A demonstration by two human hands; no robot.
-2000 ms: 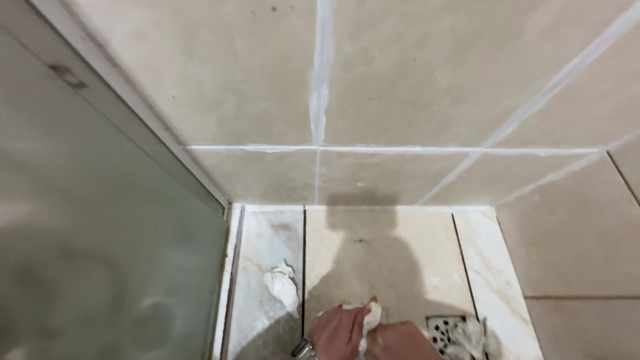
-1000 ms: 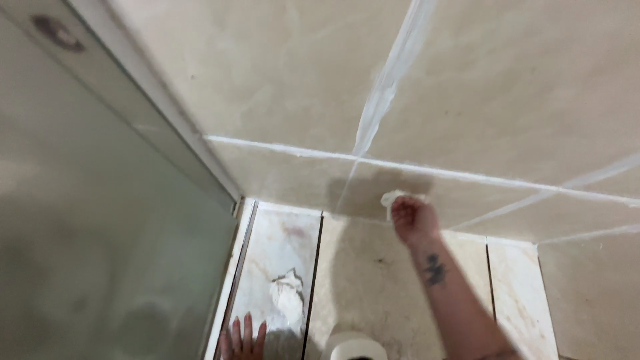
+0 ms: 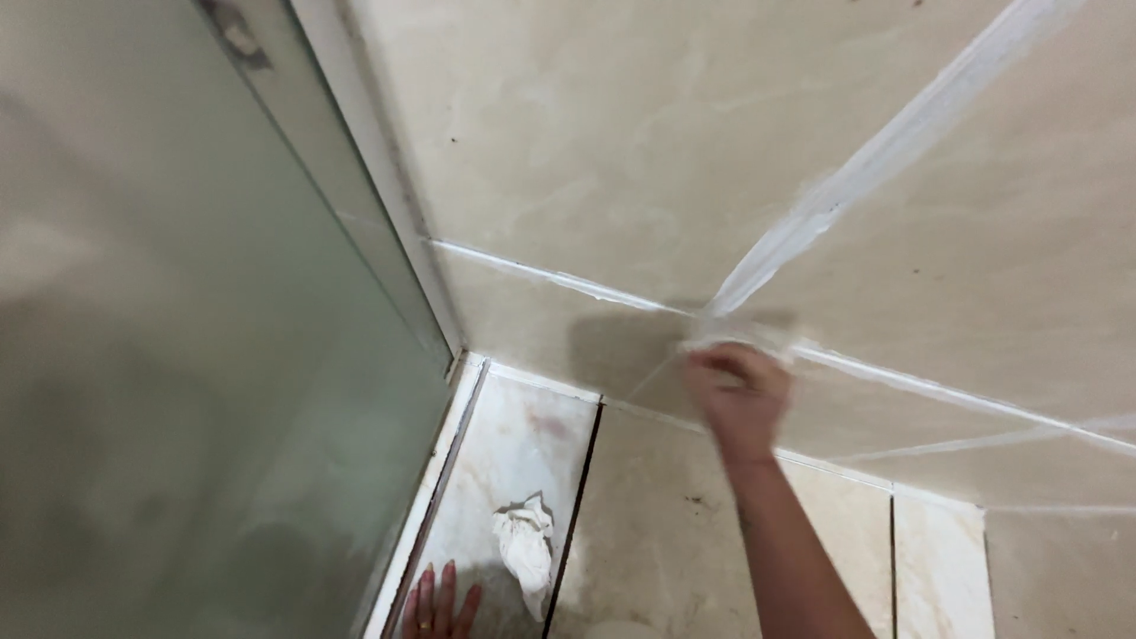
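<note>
My right hand (image 3: 744, 395), blurred, is closed on a piece of white paper or cloth (image 3: 741, 335) and holds it against the tiled wall (image 3: 568, 177), where a wide white grout line (image 3: 843, 195) meets the horizontal one. Fingers spread, my left hand (image 3: 441, 605) rests on the marble floor strip (image 3: 524, 435) at the bottom, only its fingers in view. Beside it lies a crumpled white paper or cloth (image 3: 525, 552).
A frosted glass panel (image 3: 177, 355) with a metal fitting (image 3: 234, 32) stands at the left, its frame (image 3: 382, 169) along the wall. Beige floor tile (image 3: 657, 515) with dark joints spans the bottom, and a second marble strip (image 3: 941, 568) lies at the right.
Both hands were low near the floor drain two seconds ago. My right hand has since gone up to the wall, and from the lower wall to the horizontal grout line. The view has shifted.
</note>
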